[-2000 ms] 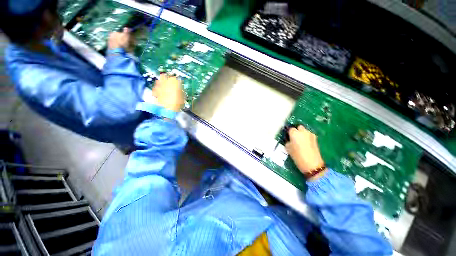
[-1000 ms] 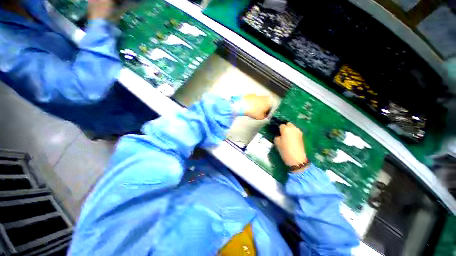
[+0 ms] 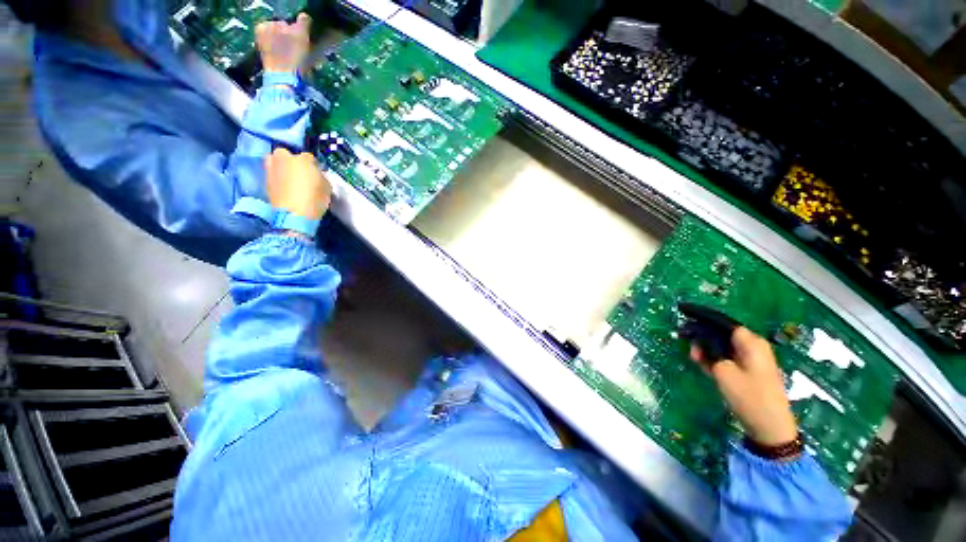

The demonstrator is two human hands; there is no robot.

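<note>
The green circuit board (image 3: 763, 275) with white patches lies between the rails in front of me on the right. My right hand (image 3: 747, 381) is over its middle, with black finger cots on the fingertips; I cannot tell whether they hold a part. My left hand (image 3: 298, 185) is at the near rail far to the left, beside the near corner of a second circuit board (image 3: 371, 95). It wears a light blue wrist strap. Its fingers are curled and their tips are hidden.
Another person's hand (image 3: 283, 44) and blue sleeve are at the upper left. The white far rail (image 3: 593, 138) runs behind the boards. Beyond it are black bins with silver-white, grey, yellow components (image 3: 810, 201) and metallic ones. A dark rack (image 3: 101, 423) stands lower left.
My left hand has moved from beside my right hand, over the gap, back to the near rail at far left. My right hand has moved rightward from the board's left edge to its middle.
</note>
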